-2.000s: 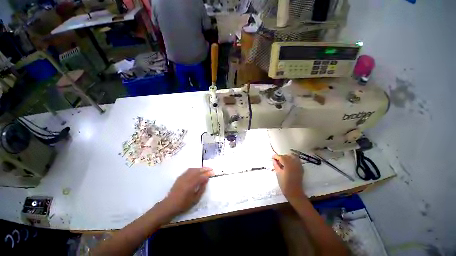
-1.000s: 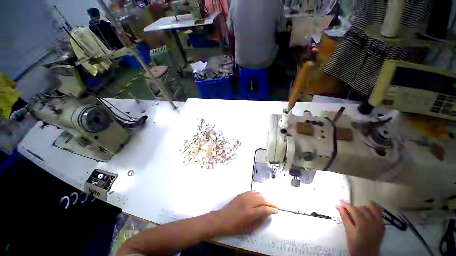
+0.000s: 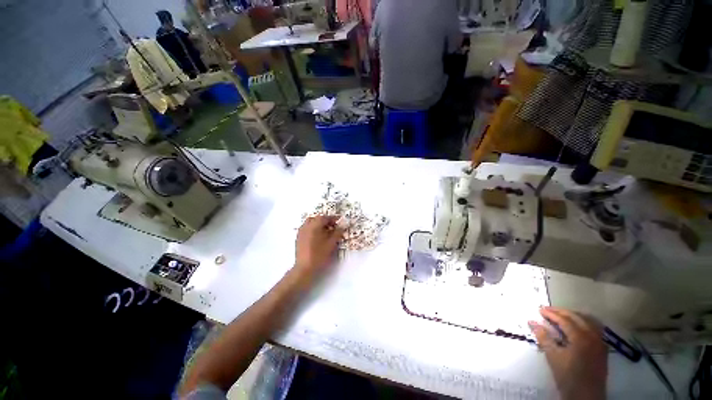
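Note:
A loose heap of small garment labels [image 3: 361, 226] lies on the white table left of the sewing machine. My left hand [image 3: 318, 244] reaches into the heap's left side, fingertips down on the labels; whether it pinches one cannot be made out. The cream lockstitch sewing machine [image 3: 539, 223] stands at the right, its lit bed [image 3: 476, 301] outlined in dark. My right hand [image 3: 574, 348] rests at the right front corner of the bed, fingers curled around a small dark slim thing that is not clear. A black slim tool [image 3: 621, 344] lies just right of it.
A second sewing machine [image 3: 160, 183] stands at the far left, with a small box [image 3: 173, 272] in front of it. A control panel [image 3: 663, 147] sits at the upper right. A plastic bag [image 3: 261, 373] hangs below the front edge. A person [image 3: 415, 55] sits beyond the table.
My left hand has moved from the front edge of the machine bed up and left to the label heap. My right hand stays near the bed's right corner. The view has turned left.

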